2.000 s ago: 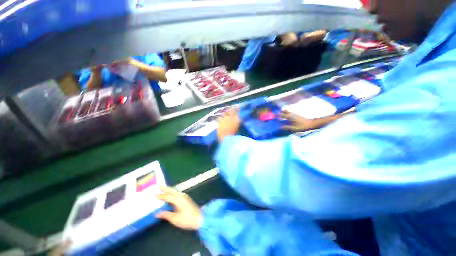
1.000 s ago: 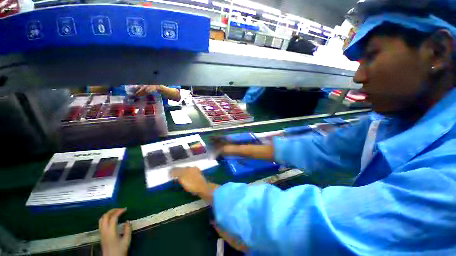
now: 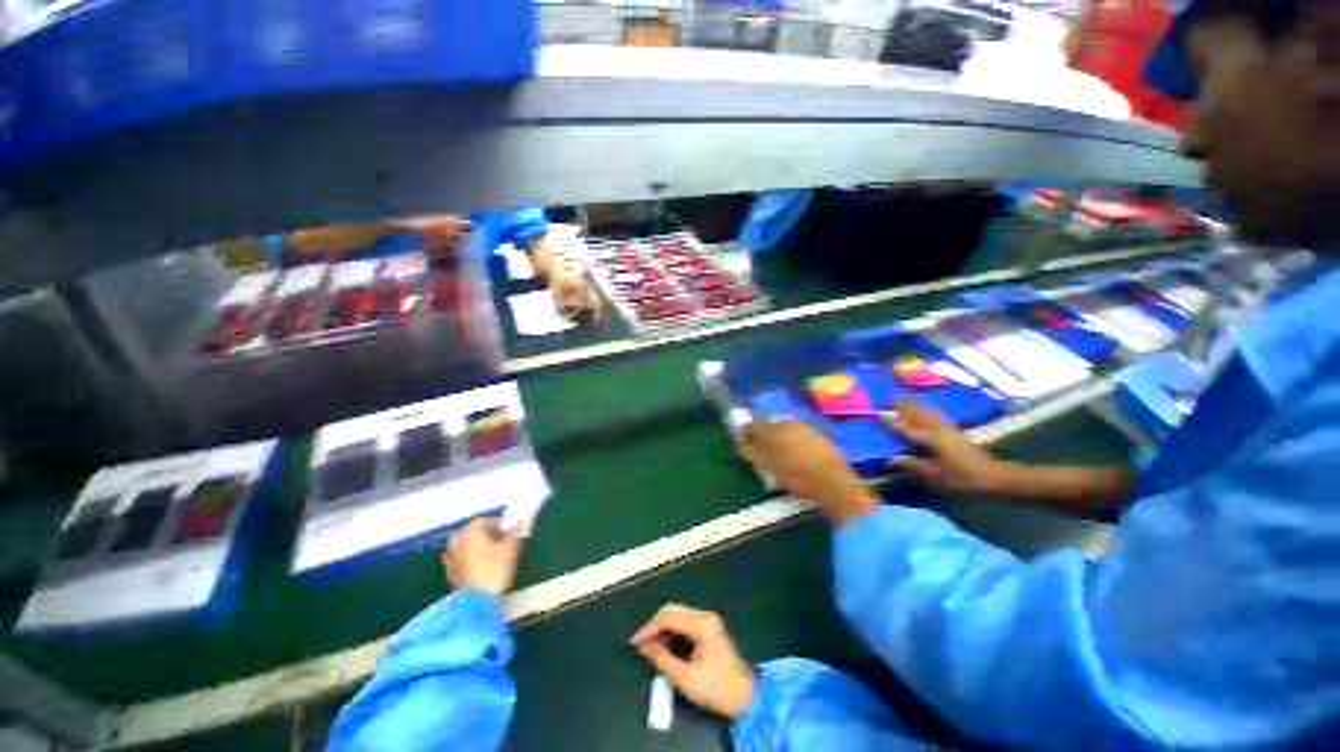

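Observation:
A white-faced tablet box (image 3: 416,478) with three device pictures lies on the green belt. My left hand (image 3: 482,555) is at its lower right corner, fingertips at the edge; a small white patch shows there, label or box corner, I cannot tell. A second such box (image 3: 144,532) lies further left on the belt. My right hand (image 3: 698,661) is over the dark bench, thumb and forefinger tips curled together in a ring, nothing visible between them. A small white label (image 3: 661,704) lies on the bench just below it.
A neighbour's hands (image 3: 808,467) are on blue boxes (image 3: 867,385) at the right, with more boxes beyond. The pale rail (image 3: 632,558) edges the belt. Across it are clear trays (image 3: 331,316), a red-parts tray (image 3: 676,282) and another person's hand. A grey shelf beam (image 3: 647,154) crosses above.
The two white boxes are now further left. My left hand has moved right and up to the nearer one. My right hand has come into view. The neighbour's hands have moved right, off that box.

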